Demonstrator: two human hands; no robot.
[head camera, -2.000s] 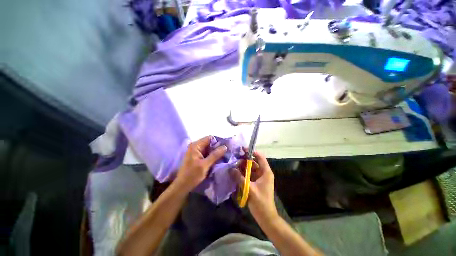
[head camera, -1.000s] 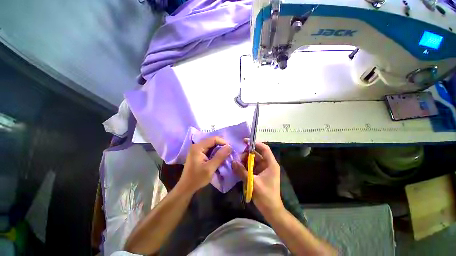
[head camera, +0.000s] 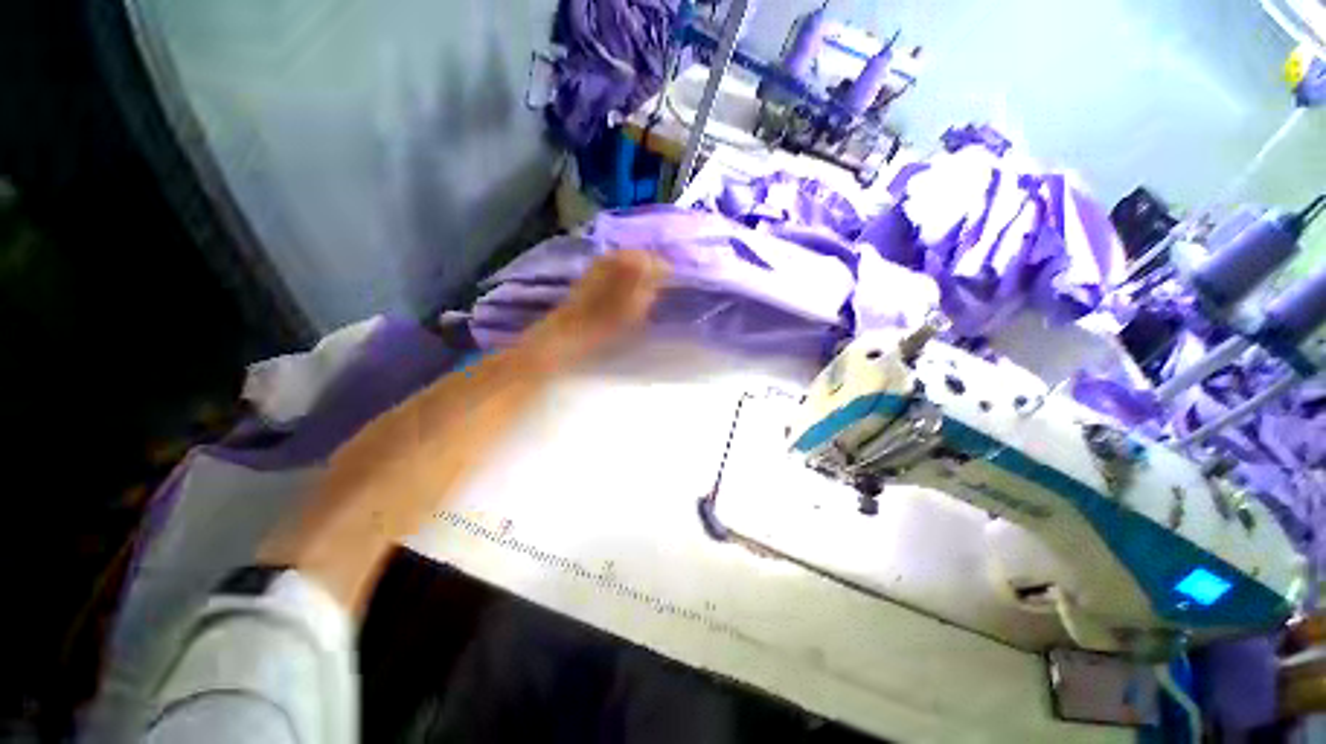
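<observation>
My left hand is stretched out over the table's left side and blurred. It is at the purple cloth that lies bunched behind the white table top. Whether its fingers grip the cloth cannot be told. My right hand and the scissors are not in view. The white and blue sewing machine stands at the right with its display lit. More purple cloth hangs over the table's left end.
A printed scale runs along the table's front edge. A smartphone lies at the lower right. Heaped purple cloth is behind the machine. Thread cones stand at the right. A grey wall is at the left.
The view has swung up and left. My left hand has left the small purple piece and reached far forward. My right hand, the scissors and that piece have gone out of view.
</observation>
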